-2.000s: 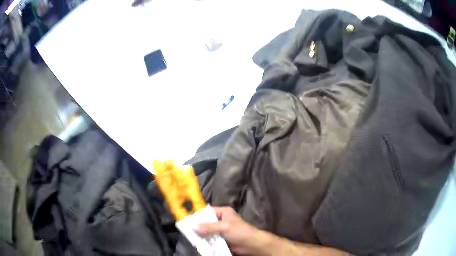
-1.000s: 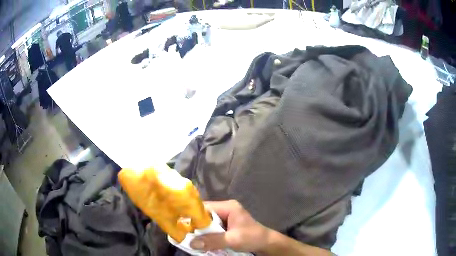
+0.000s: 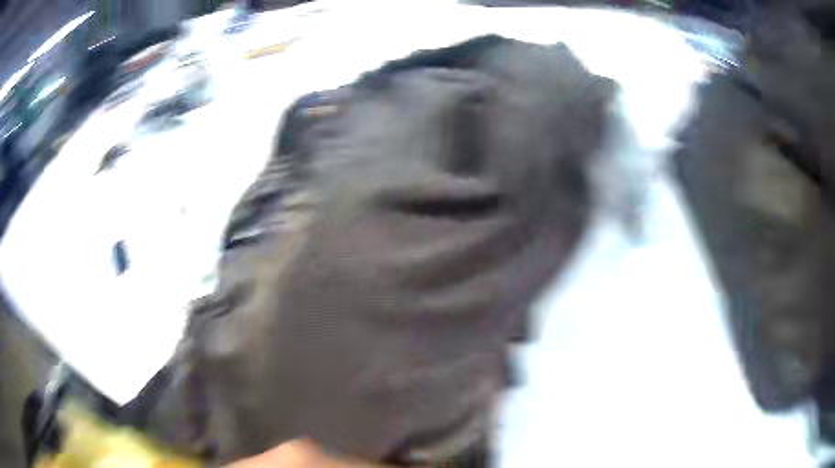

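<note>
The view is motion-blurred. A dark grey-brown jacket (image 3: 394,302) lies bunched over the white table, matte shell upward, with a strip of shinier lining along its left side. The fried dough stick (image 3: 114,446) shows as a blurred yellow shape at the bottom left corner, cut off by the edge. My right hand (image 3: 293,454) is mostly cut off at the bottom edge, just right of the stick; its grip on the stick's lower end is hidden below the frame. My left hand is not in view.
The white table (image 3: 604,366) shows on both sides of the jacket. A small black rectangle (image 3: 120,258) lies on its left part, with blurred dark items (image 3: 169,108) farther back. Folded dark garments (image 3: 769,274) lie along the right. A dark heap is partly visible at bottom left.
The view has swung right: table and jacket sit farther left, and dark garments show more at right. Hand and dough stick have dropped to the bottom edge. The jacket's shape looks much the same.
</note>
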